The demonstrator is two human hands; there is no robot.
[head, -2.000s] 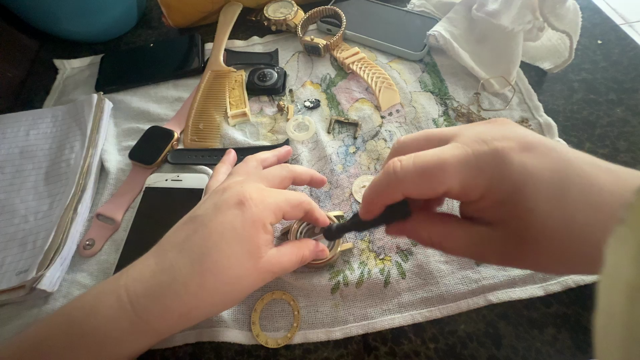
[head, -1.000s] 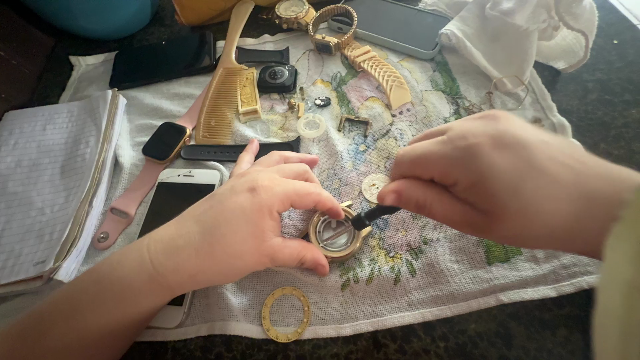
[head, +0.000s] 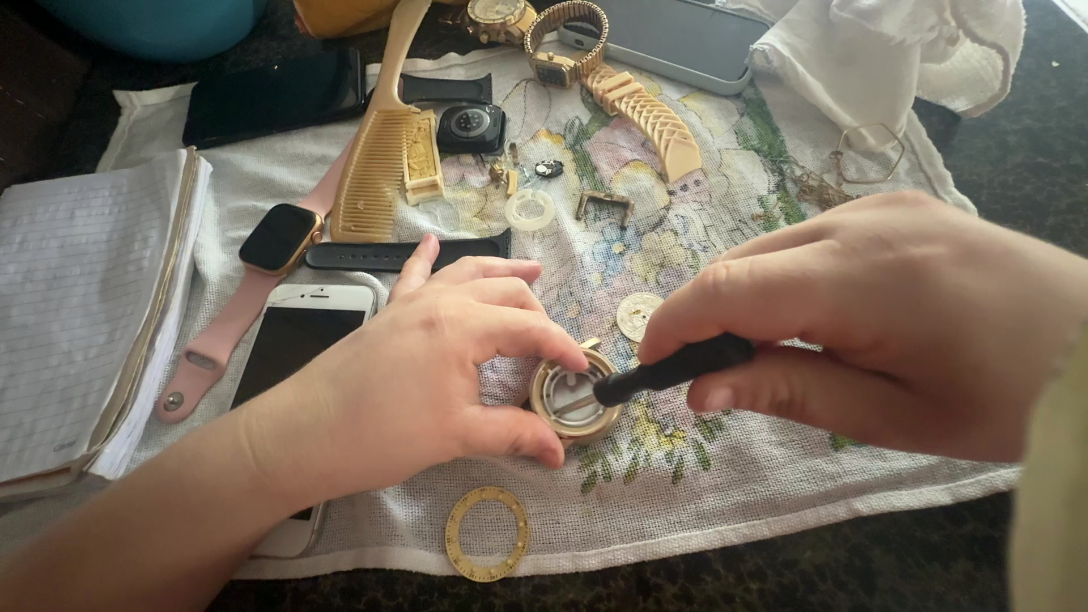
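Observation:
My left hand (head: 425, 357) holds a gold watch case (head: 575, 396) on the cloth, index finger on its rim and thumb against its lower left side. In my right hand (head: 858, 314) is a black-handled screwdriver (head: 671, 370), its metal shaft reaching into the case. A pale round watch dial (head: 639, 316) lies beside my right fingertips. Nearer the front edge of the cloth is a yellow ring with markings (head: 487, 534). Beyond my hands lie a white plastic ring (head: 529, 209), small watch parts (head: 504, 174) and a metal clasp frame (head: 605, 206).
An embroidered white cloth (head: 731, 510) covers part of a dark stone countertop (head: 1003, 195). Around lie a white phone (head: 297, 340), a pink-strapped smartwatch (head: 280, 238), a comb (head: 365, 170), a notebook (head: 85, 314), a black phone (head: 276, 98), a grey phone (head: 680, 38) and a gold watch (head: 567, 51).
Two seconds ago my left fingers largely covered the watch case; now more of its inside shows. The screwdriver stays in my right hand, its handle now more exposed than one second ago.

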